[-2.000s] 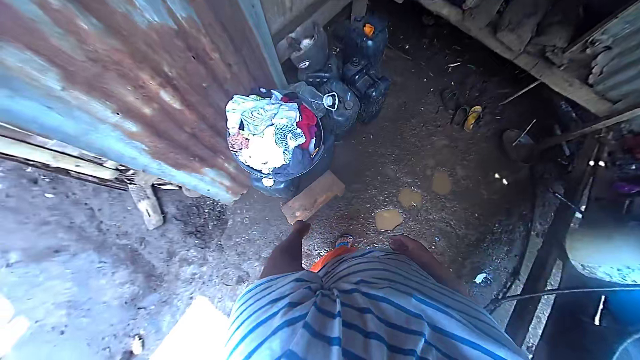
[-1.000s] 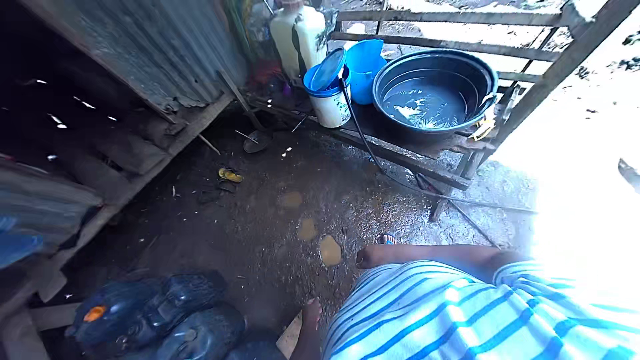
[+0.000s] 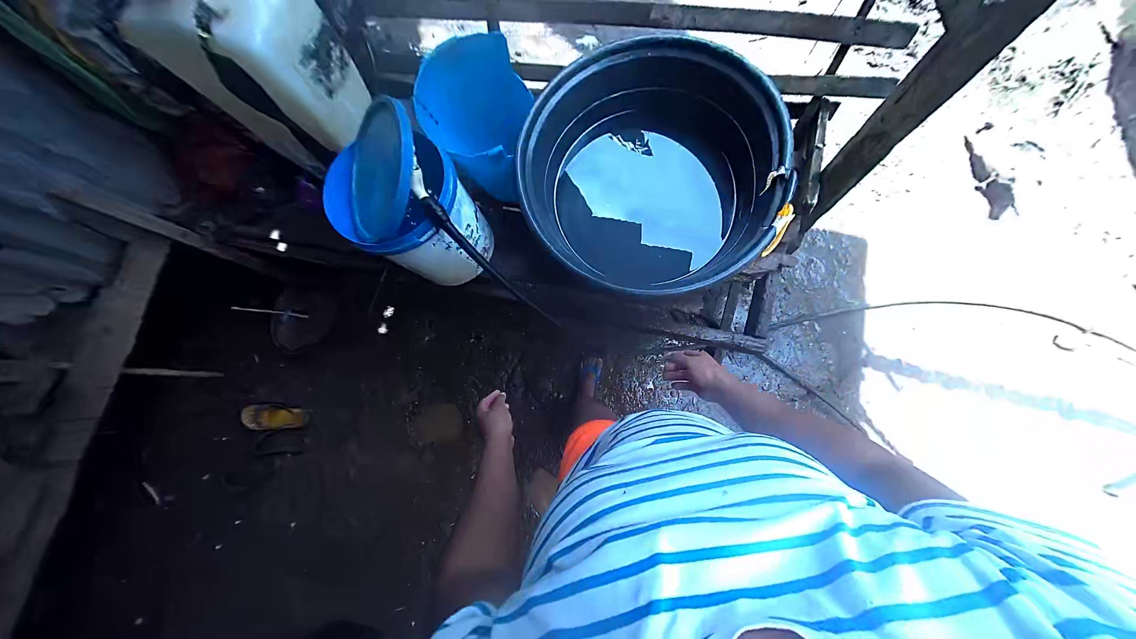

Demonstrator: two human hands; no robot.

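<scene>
My left hand hangs over the dark wet floor with its fingers curled and nothing visible in it. My right hand is below the wooden stand, holding nothing, its fingers loosely bent and partly apart. Ahead of both hands, a large black plastic basin rests on the stand, with water that reflects the sky. Left of the basin are a blue plastic container with an uneven rim and a white bucket. The bucket has a blue rim, a blue lid tilted on it and a black hose running from it.
A whitish jerrycan stands at the upper left. Wooden rails run behind the basin, and a slanting post rises at its right. A thin cable crosses the sunlit ground. A yellow sandal lies on the floor at left.
The view has swung right and come nearer to the basin and bucket. Both my hands now show in front of my body. The clothes pile seen two seconds ago is out of view.
</scene>
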